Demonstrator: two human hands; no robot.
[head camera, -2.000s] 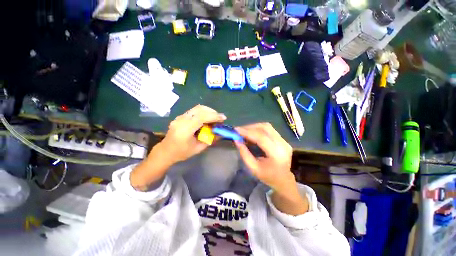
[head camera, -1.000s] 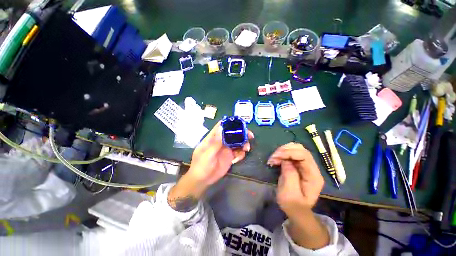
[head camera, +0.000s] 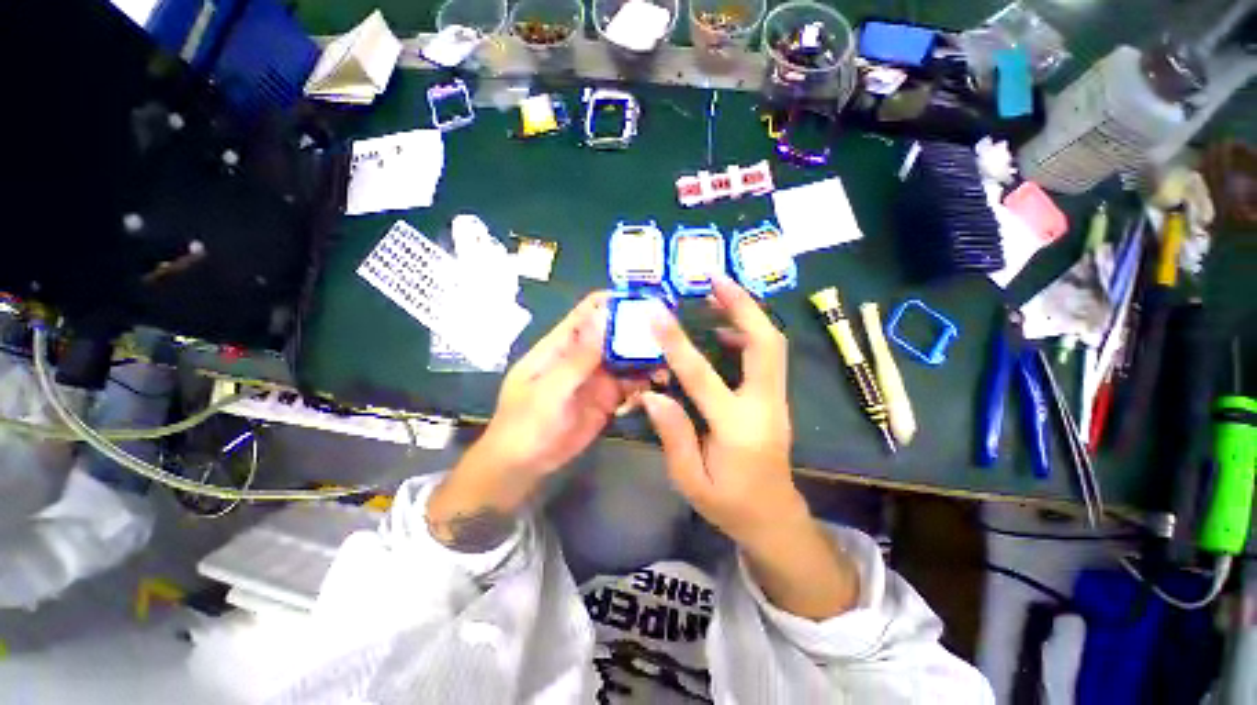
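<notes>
A blue smartwatch (head camera: 636, 332) with a white, lit-looking face is held upright above the mat's front edge. My left hand (head camera: 552, 400) grips it from the left and below. My right hand (head camera: 738, 420) is beside it at the right, with a fingertip at the watch's right edge and the other fingers spread; whether it grips the watch is hard to tell. Three blue watch housings (head camera: 698, 258) with pale centres lie in a row just behind the watch.
A yellow-black screwdriver (head camera: 853, 365), a pale stick (head camera: 889, 375), a blue bezel frame (head camera: 922, 332) and blue-handled pliers (head camera: 1016, 400) lie at right. A label sheet (head camera: 408, 277) is at left. Cups of small parts (head camera: 547, 25) stand behind. A bright green tool (head camera: 1227, 475) is far right.
The watch face was dark with a light line one second ago and now looks white. My right hand has moved left from the mat to the watch. The camera view has shifted.
</notes>
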